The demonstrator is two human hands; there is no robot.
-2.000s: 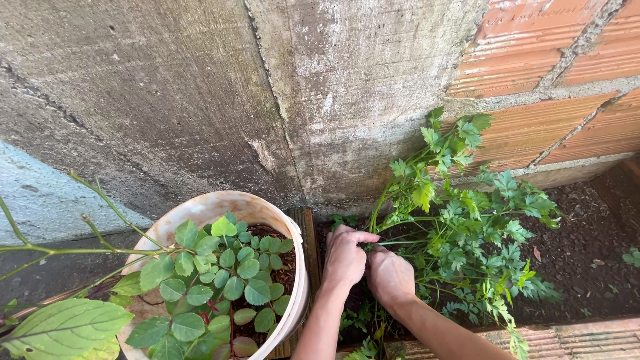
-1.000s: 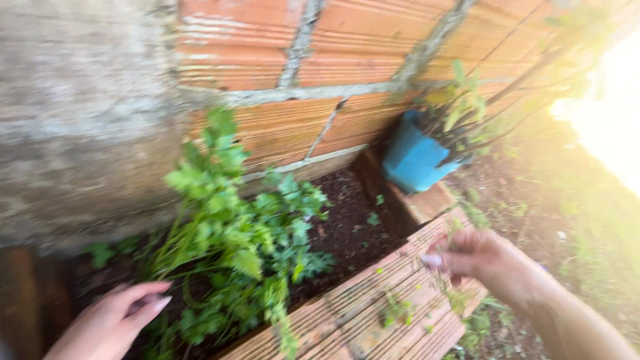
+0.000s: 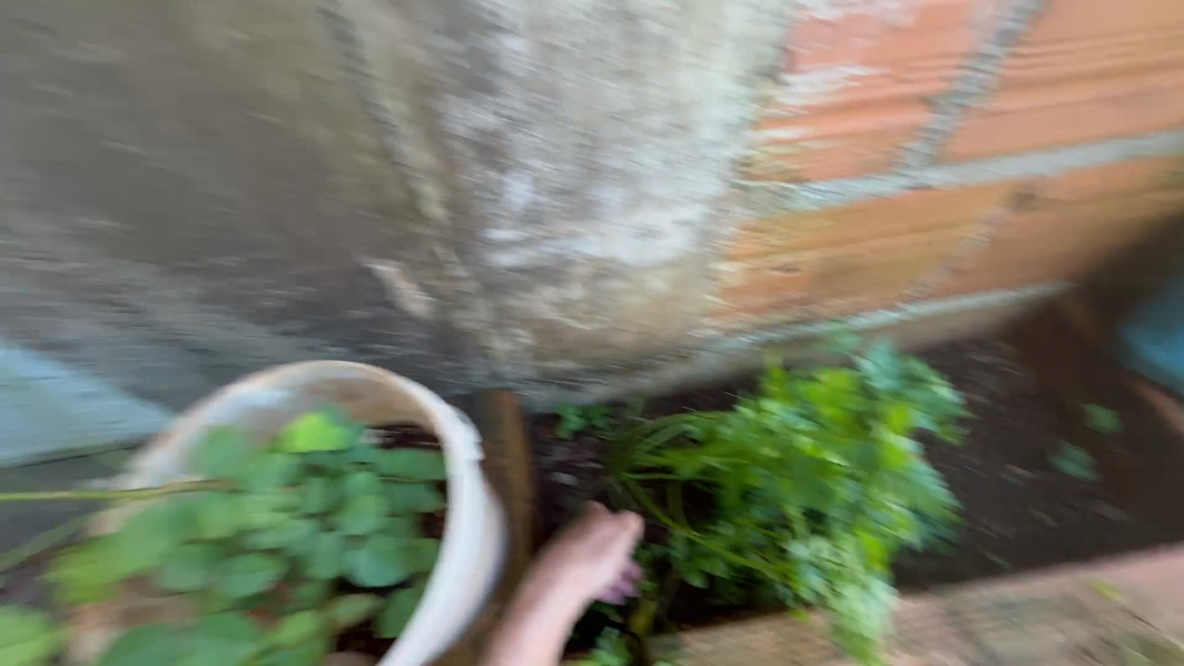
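My left hand reaches in from the bottom, at the left side of a leafy green plant like parsley, near the base of its stems. The view is blurred and the fingers point down among the stems, so whether they hold anything cannot be told. The plant leans to the right over dark soil in a brick-edged bed. My right hand is out of the frame.
A white round pot with a round-leaved plant stands at the left, beside a narrow upright edge. Behind rise a concrete wall and hollow bricks. A blue pot shows at the right edge.
The view swung right and back left. My right hand, over the brick edge a second ago, has left the frame. My left hand is now at the stems' base; the plant leans more to the right.
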